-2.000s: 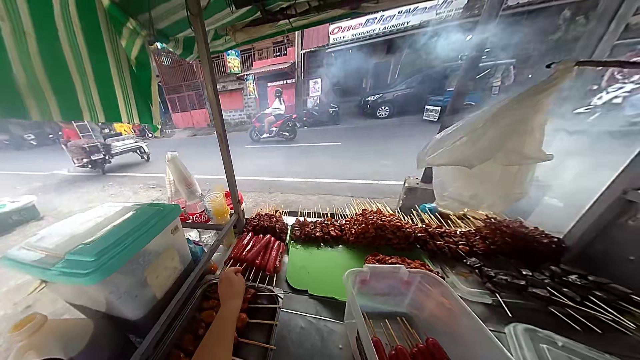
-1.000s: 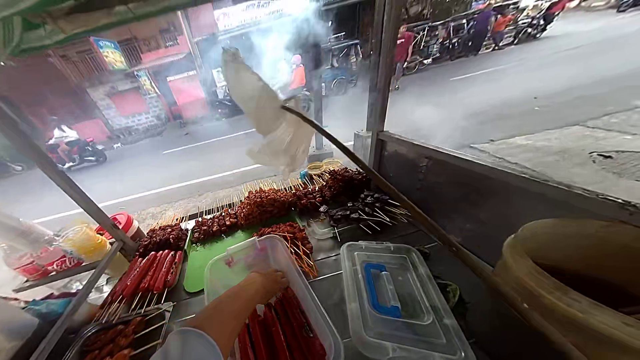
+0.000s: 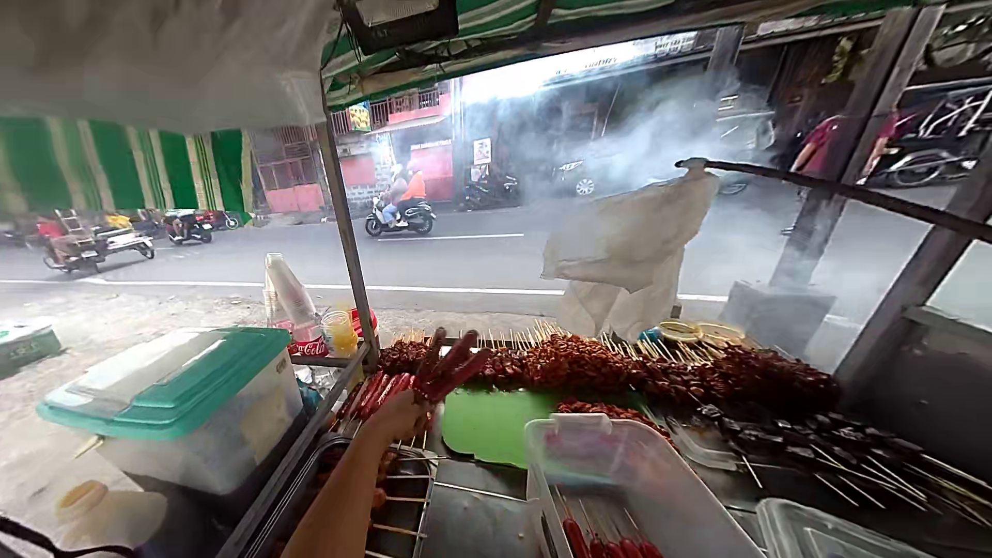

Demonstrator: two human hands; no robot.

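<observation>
My left hand [image 3: 399,415] is closed around several skewered red sausages [image 3: 453,368], which fan upward over the left end of the grill stall. Just behind it lies a row of red skewered sausages [image 3: 380,394], beside a green board [image 3: 496,422]. A clear plastic container [image 3: 639,473] with more red sausages on sticks stands to the right. Below my wrist is a metal tray [image 3: 422,515] with skewered pieces. Brown skewered meat [image 3: 589,368] is heaped along the back, and dark skewered blocks [image 3: 821,446] lie at the right. My right hand is not in view.
A bin with a teal lid [image 3: 178,380] stands at the left. Cups [image 3: 287,291] and a jar [image 3: 339,333] stand by a post [image 3: 345,225]. A pale plastic bag [image 3: 635,240] hangs from a pole [image 3: 837,192] above the meat, amid smoke.
One second ago my left hand was in the clear container; now it is above the left row, holding skewered sausages. The view has swung strongly left since then.
</observation>
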